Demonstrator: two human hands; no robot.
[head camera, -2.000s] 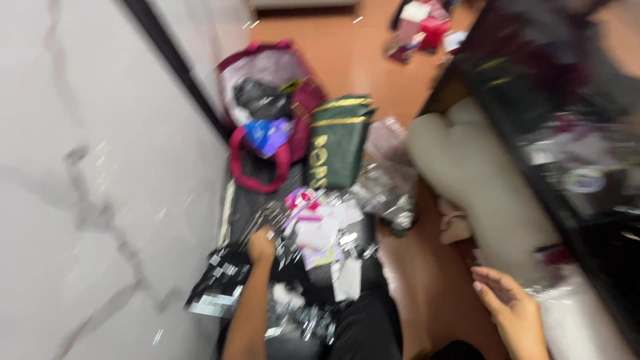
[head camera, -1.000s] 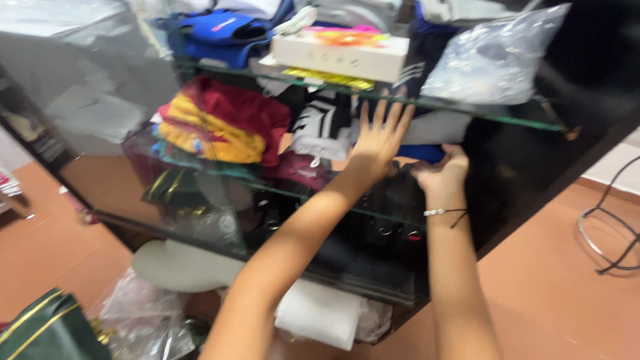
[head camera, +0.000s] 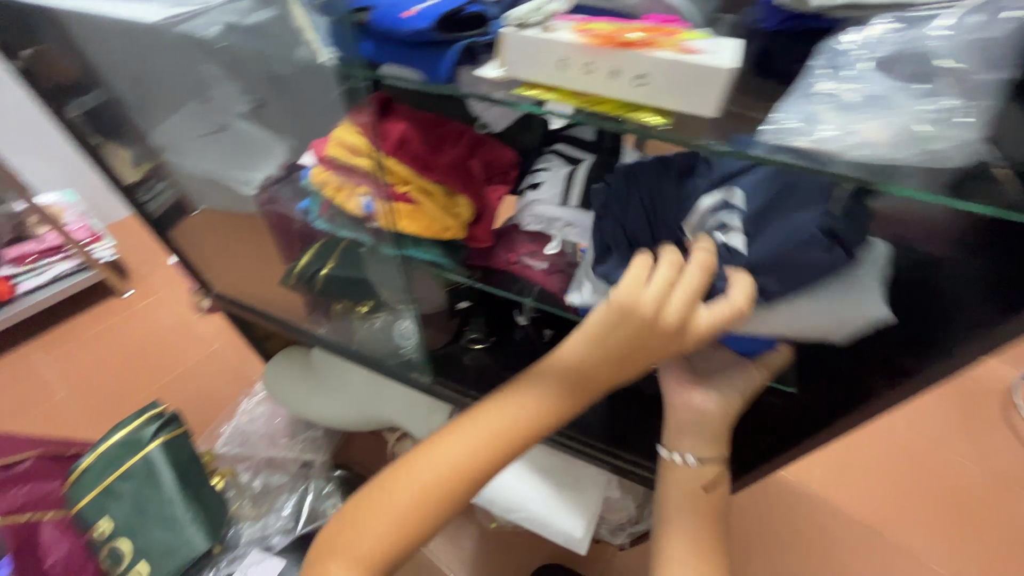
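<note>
My left hand (head camera: 672, 300) has its curled fingers on the front of a folded navy garment (head camera: 768, 216) with a light print, on the lower glass shelf. Just below it is my right hand (head camera: 716, 380), with a bracelet at the wrist, under the front edge of the stack; its fingers are partly hidden. Beneath the navy garment lie a grey garment (head camera: 840, 300) and a blue one (head camera: 748, 345). Left of the stack are a black and white folded garment (head camera: 560, 180), a maroon one (head camera: 532, 256) and a red and yellow pile (head camera: 416, 180).
The upper glass shelf (head camera: 920, 196) holds a white box (head camera: 620, 68), blue clothing (head camera: 428, 32) and a clear plastic bag (head camera: 888, 88). A glass pane covers the cabinet's left part. Below, a green bag (head camera: 144, 488) and clear plastic wrapping (head camera: 280, 456) lie near the tiled floor (head camera: 864, 512).
The view has swung from the floor to the cabinet. A second ago my hands were at the shelf with no navy garment in that place; now it lies there on the grey one, under my fingers.
</note>
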